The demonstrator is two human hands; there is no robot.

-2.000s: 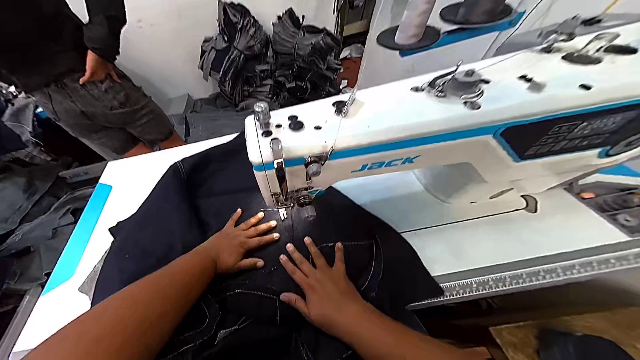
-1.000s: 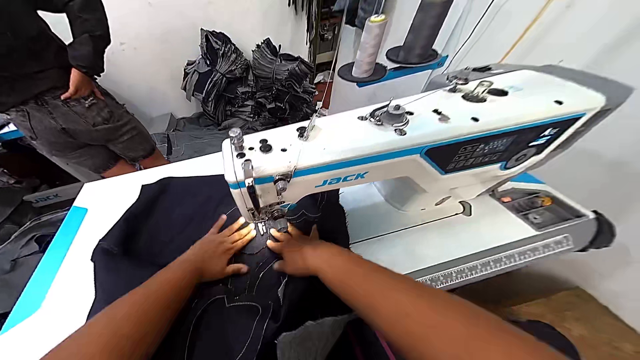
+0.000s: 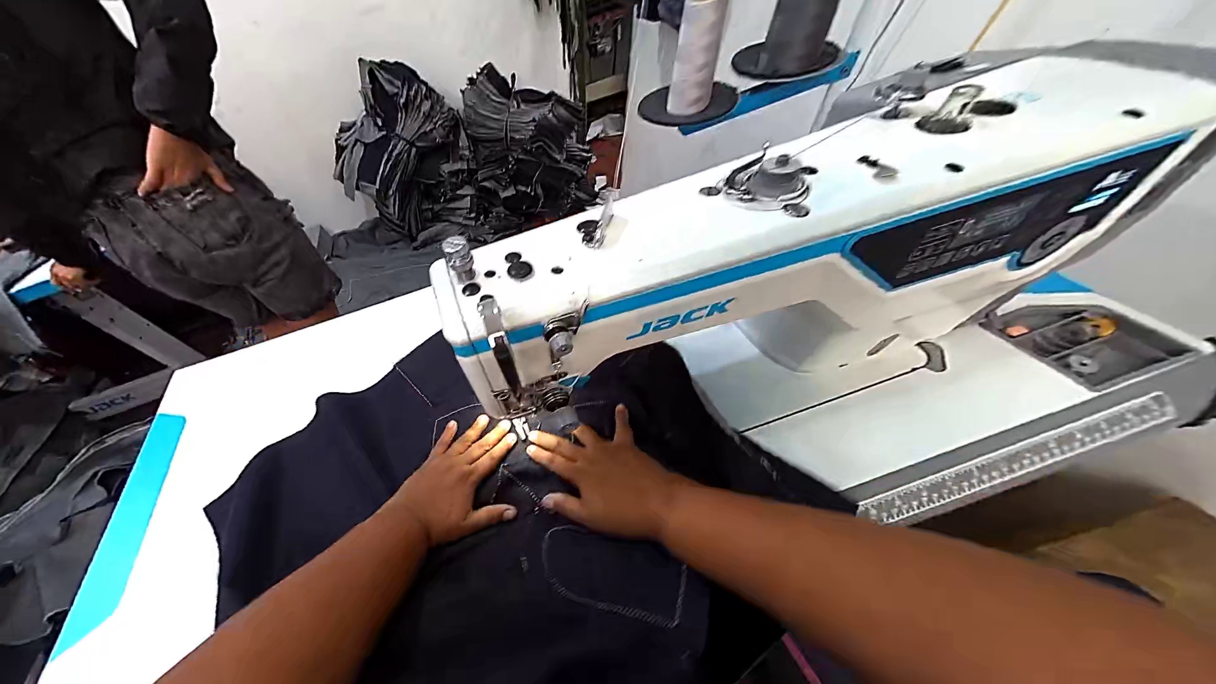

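Observation:
Dark navy fabric [image 3: 323, 484] with light stitched outlines lies over the white table of a Jack sewing machine [image 3: 684, 275]. My left hand [image 3: 461, 480] rests flat on the cloth, fingers apart, just left of the presser foot [image 3: 521, 427]. On the foot's other side my right hand [image 3: 603, 475] presses on the cloth with its fingertips close to the foot. Neither hand grips the fabric. A stitched curved shape shows on the cloth below my right hand. The needle tip is too small to make out.
A person [image 3: 180, 171] stands beyond the table at the left. Tied bundles of grey denim [image 3: 408, 152] are piled behind the machine. Thread cones [image 3: 696, 57] stand at the back. A tray with small parts [image 3: 1083, 342] is set in the table at the right, near a printed ruler strip [image 3: 1026, 465].
The fabric under the machine has shifted and lies differently around my hands. Both hands stay on it beside the presser foot; my right hand was lower and farther from the foot two seconds ago.

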